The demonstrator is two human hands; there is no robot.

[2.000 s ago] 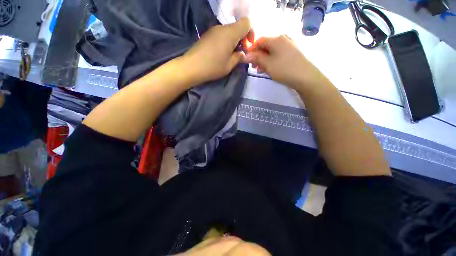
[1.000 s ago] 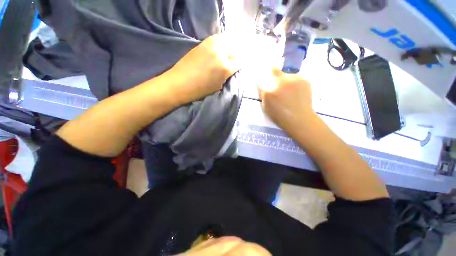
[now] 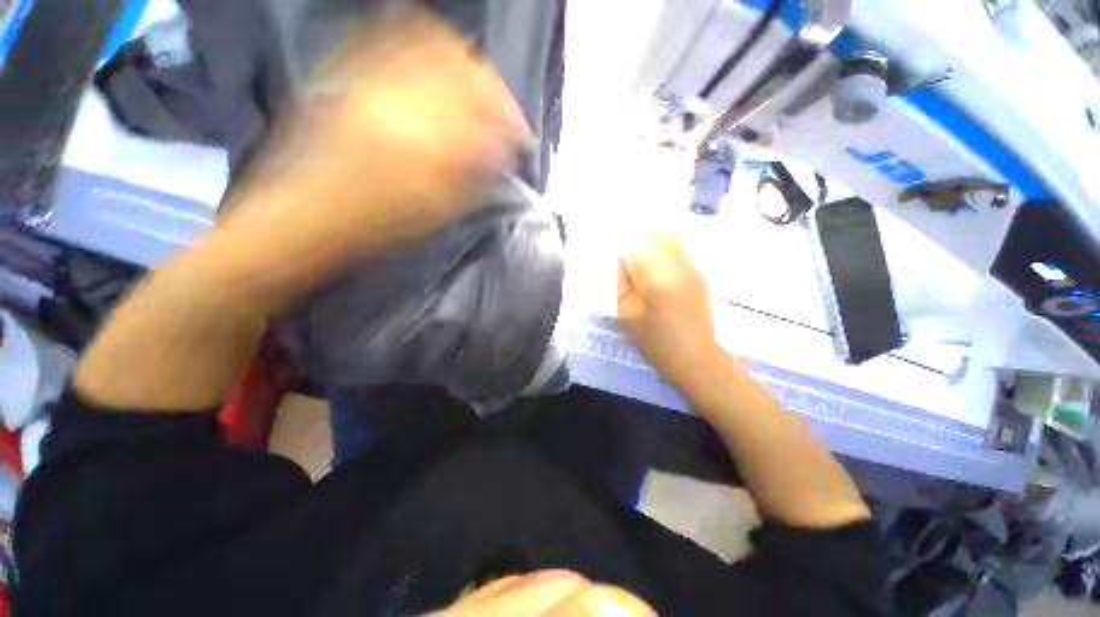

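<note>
The dark grey garment [image 3: 422, 301] lies heaped on the table at the left and hangs over the front edge. My left hand [image 3: 416, 115] is raised over it and motion-blurred; whether it grips the cloth cannot be told. My right hand [image 3: 663, 280] rests low near the needle area with its fingers curled, partly in glare; whether it pinches a cloth edge cannot be told. The white sewing machine head [image 3: 820, 145] with its blue stripe stands at the upper right. The needle and presser foot are lost in glare beside the short grey-blue cylinder [image 3: 712, 181].
A smartphone [image 3: 859, 280] lies right of the needle area, with black-handled scissors [image 3: 787, 193] behind it. A printed ruler [image 3: 784, 398] runs along the table's front edge. Dark grey pieces [image 3: 965, 542] are piled below the table at right. Red plastic [image 3: 251, 404] shows below left.
My left hand has left the needle area and moved left and up over the cloth. My right hand sits slightly lower. The view has shifted, showing more of the machine head.
</note>
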